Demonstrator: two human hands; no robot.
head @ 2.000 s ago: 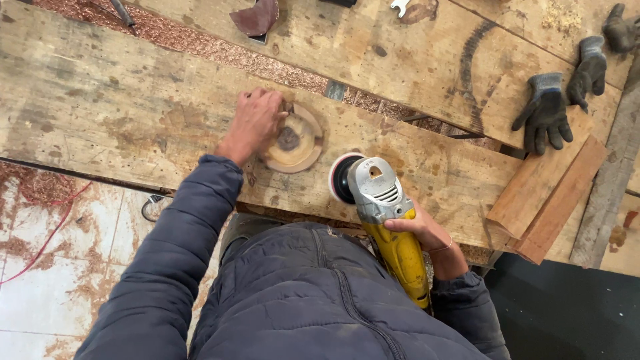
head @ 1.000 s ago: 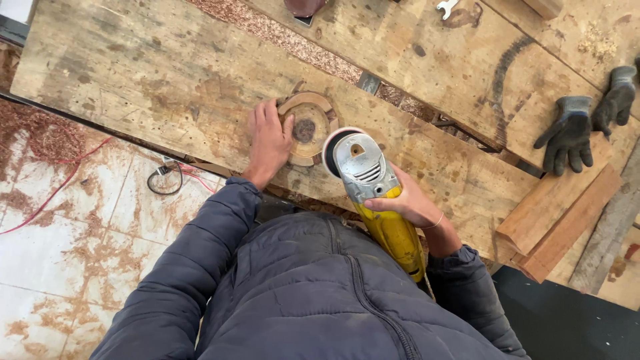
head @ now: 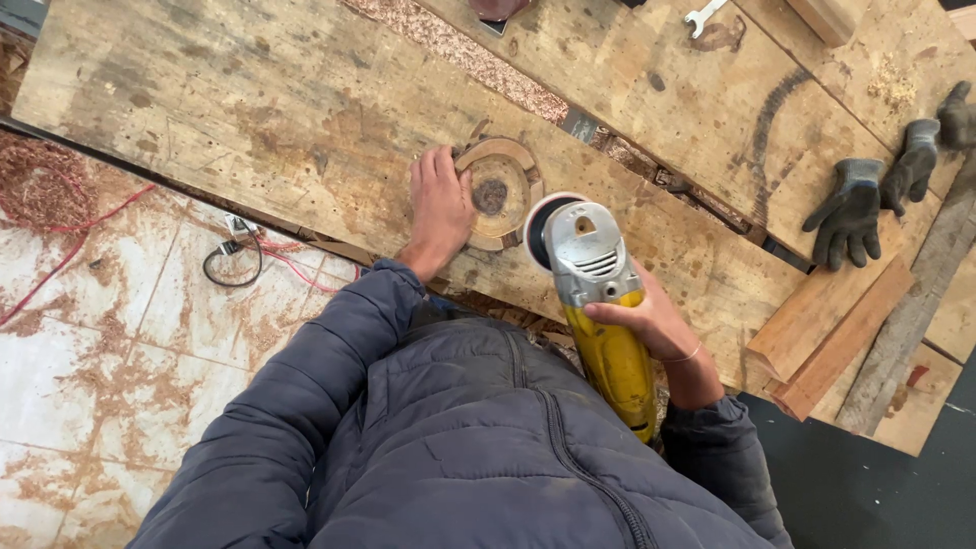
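A round wooden piece, a ring with a recessed middle (head: 499, 192), lies flat on the stained wooden workbench (head: 305, 145). My left hand (head: 442, 202) rests at its left edge, fingertips against the rim. In my right hand (head: 652, 313) is a yellow and silver angle polisher or sander (head: 602, 305), gripped around its body behind the metal head. Its round pad, seen partly edge-on, is just right of the wooden ring. The tool's rear end lies beside my jacket. Whether the pad is spinning cannot be told.
Grey-black work gloves (head: 846, 217) lie at the right, near reddish wooden boards (head: 842, 335) and a weathered plank (head: 907, 305). An open-end wrench (head: 703, 17) is at the top. Shavings fill a gap between bench boards. Red cords and a black cable (head: 229, 263) are on the dusty tiled floor.
My left hand was over the upper left of the wooden ring and now lies lower at its left edge, uncovering more of it. The view has shifted. The power tool stays in my right hand.
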